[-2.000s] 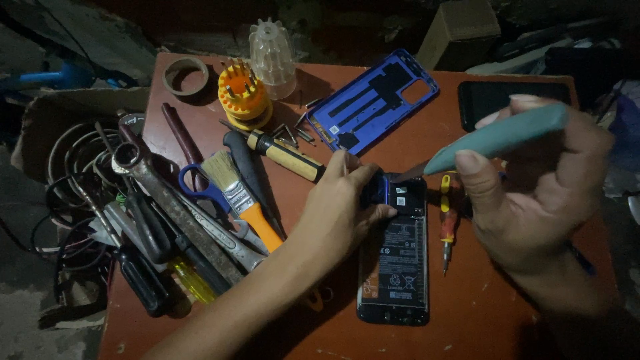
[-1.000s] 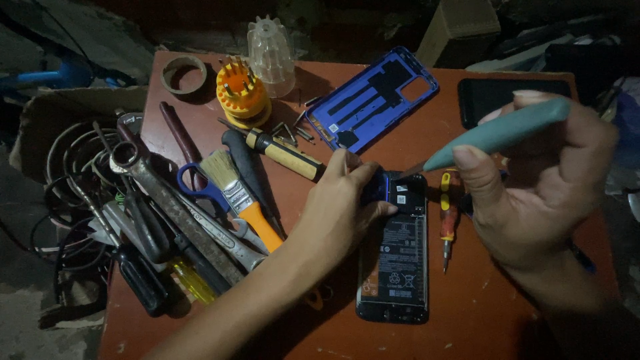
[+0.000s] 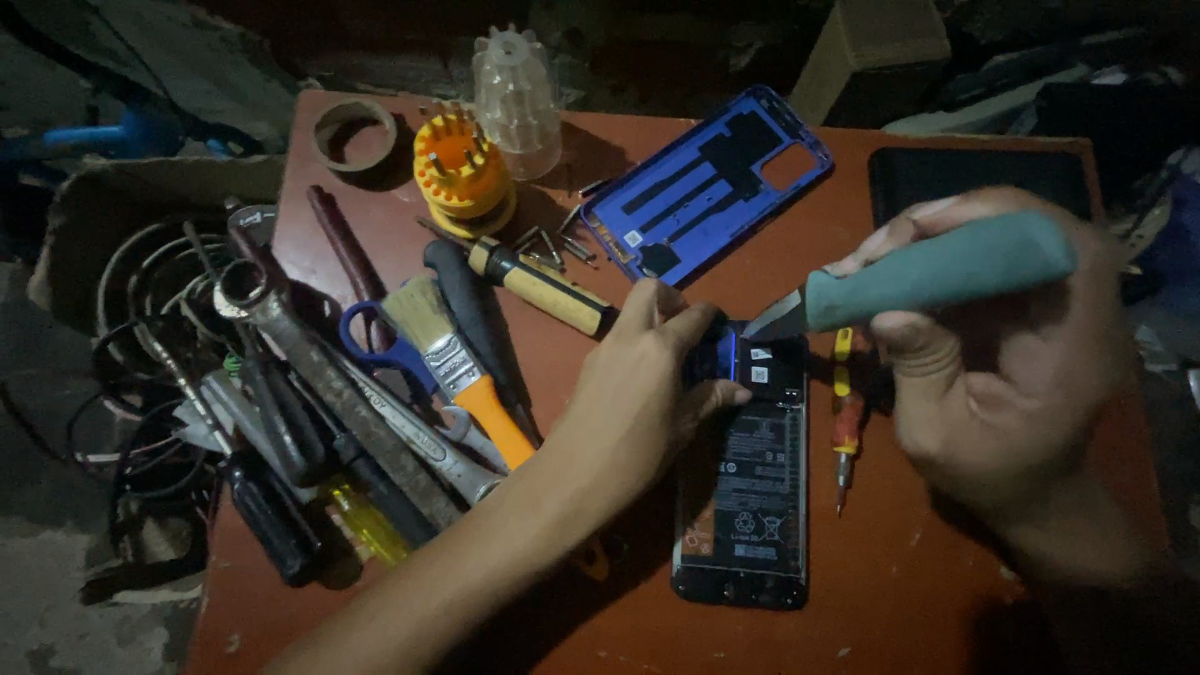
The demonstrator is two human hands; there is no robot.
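Observation:
An opened smartphone (image 3: pixel 759 469) lies on the red-brown table, its battery exposed and its top end away from me. My left hand (image 3: pixel 656 375) grips a small blue part (image 3: pixel 720 354) at the phone's upper left, its fingertips on the phone. A knife with a teal handle (image 3: pixel 937 272) is held in my right hand (image 3: pixel 975 356); its blade tip meets the phone's top part, beside the blue piece. Just right of the phone lies a red and yellow screwdriver (image 3: pixel 847 412). The blue back cover (image 3: pixel 694 202) rests inner side up beyond my hands.
Wrenches (image 3: pixel 337 403), screwdrivers and a paintbrush (image 3: pixel 469 370) crowd the table's left side. Behind them stand a yellow bit holder (image 3: pixel 464 178), a clear cap (image 3: pixel 516 103) and a tape roll (image 3: pixel 354 136), with loose bits (image 3: pixel 553 248) nearby. A dark phone (image 3: pixel 980 178) lies at the back right.

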